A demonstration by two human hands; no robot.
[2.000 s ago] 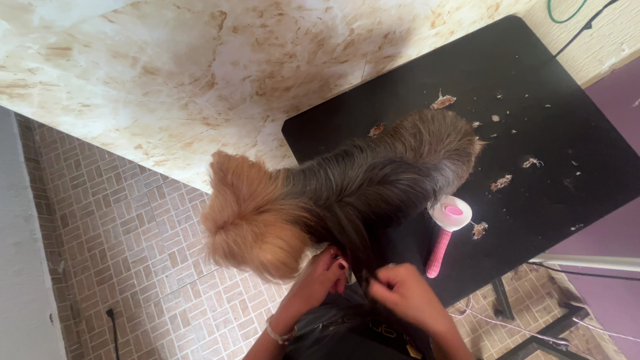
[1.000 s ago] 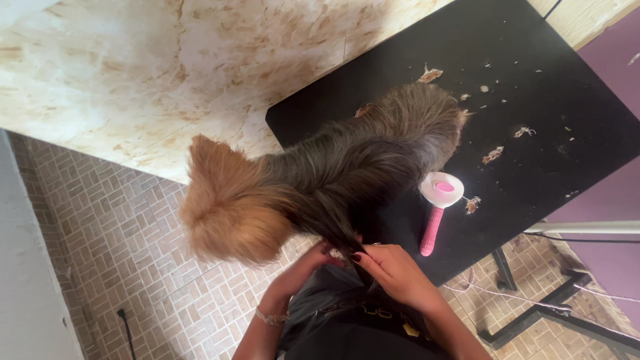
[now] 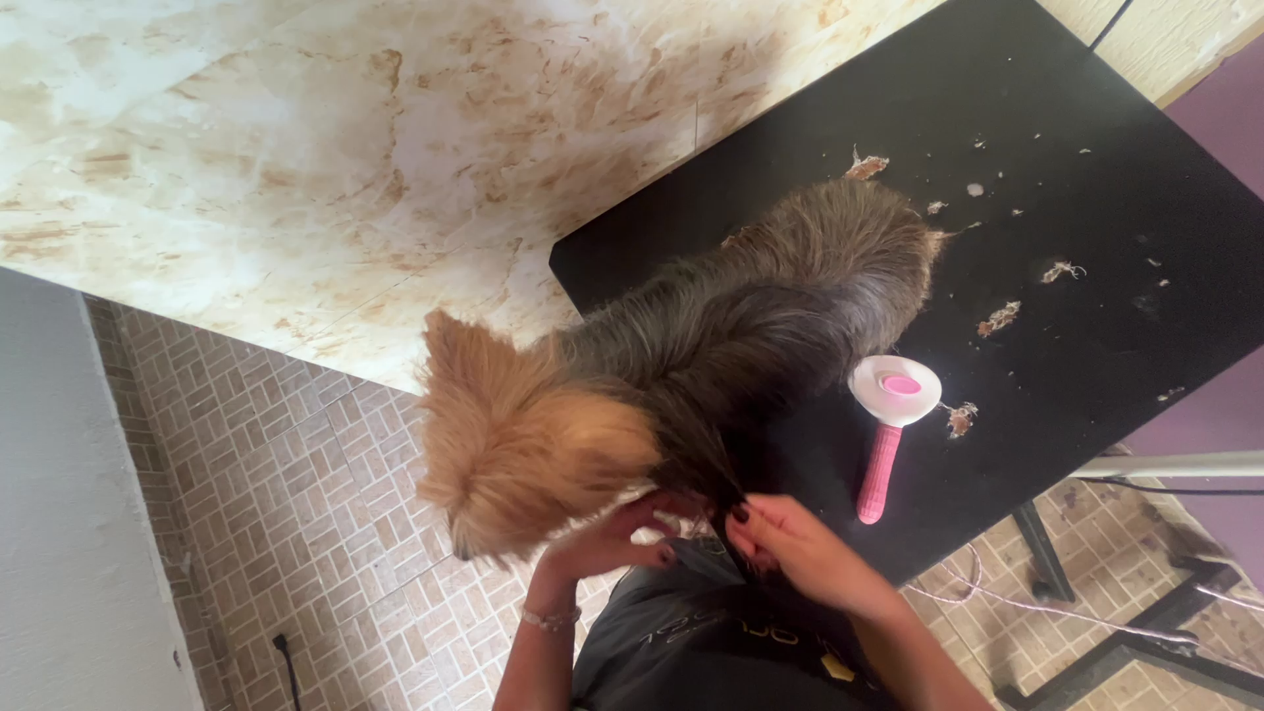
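A long-haired dog point(image 3: 711, 326), dark grey on the back and tan on the head, stands on a black table point(image 3: 1037, 237) with its head past the table's edge. My right hand point(image 3: 790, 543) pinches a lock of dark hair point(image 3: 716, 469) drawn out from the dog's side. Just left of it, below the dog's head, is my left hand point(image 3: 632, 538), its fingers curved and parted near the lock; whether they touch the hair cannot be told. A pet slicker brush point(image 3: 884, 434) with a white head and pink handle lies on the table, right of my right hand.
Tufts of shed hair point(image 3: 999, 318) are scattered over the table. A marbled wall panel point(image 3: 395, 148) borders its far side. Below are a tiled floor point(image 3: 296, 494), a black metal table base point(image 3: 1116, 632), a pale cord point(image 3: 1066, 607) and a black cable plug point(image 3: 280, 642).
My left hand's fingers are spread wider than a second ago. My right hand stays at the lock of hair. The brush has not moved on the table.
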